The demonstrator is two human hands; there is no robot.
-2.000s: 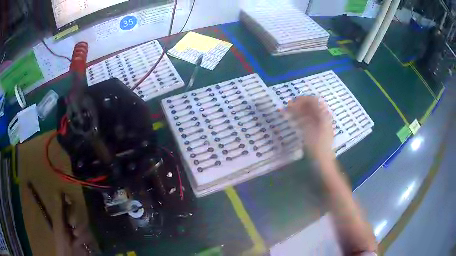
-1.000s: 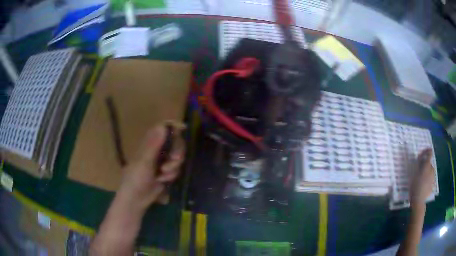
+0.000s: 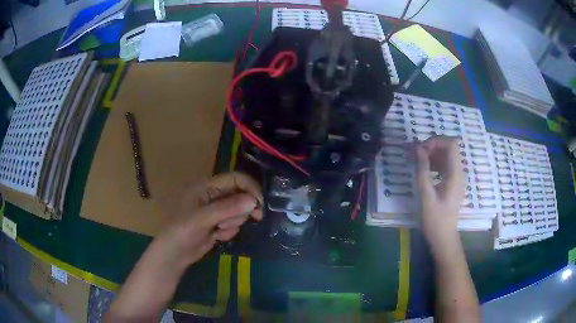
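The black test fixture (image 3: 309, 107) stands at centre with its lever upright. Its silvery nest with a round white spot (image 3: 298, 216) is at the front. My left hand (image 3: 211, 214) is just left of the nest, fingers closed on a thin dark piece, mostly hidden. My right hand (image 3: 444, 183) is over the parts tray (image 3: 404, 222), thumb and fingers bent towards each other; blur hides whether a part is between them. Rows of dumbbell-shaped parts show on the tray.
A dark beaded strip (image 3: 136, 154) lies on the brown board (image 3: 177, 113). A tilted tray stack (image 3: 41, 126) is at far left. Another parts tray (image 3: 527, 189) is at right. Red wires (image 3: 235, 104) loop on the fixture. Note papers (image 3: 426, 52) and a clear box (image 3: 202, 29) lie behind.
The view has swung left to centre on the fixture. My left hand has moved from the brown board towards the nest. My right hand has come back from the far right tray to the nearer one.
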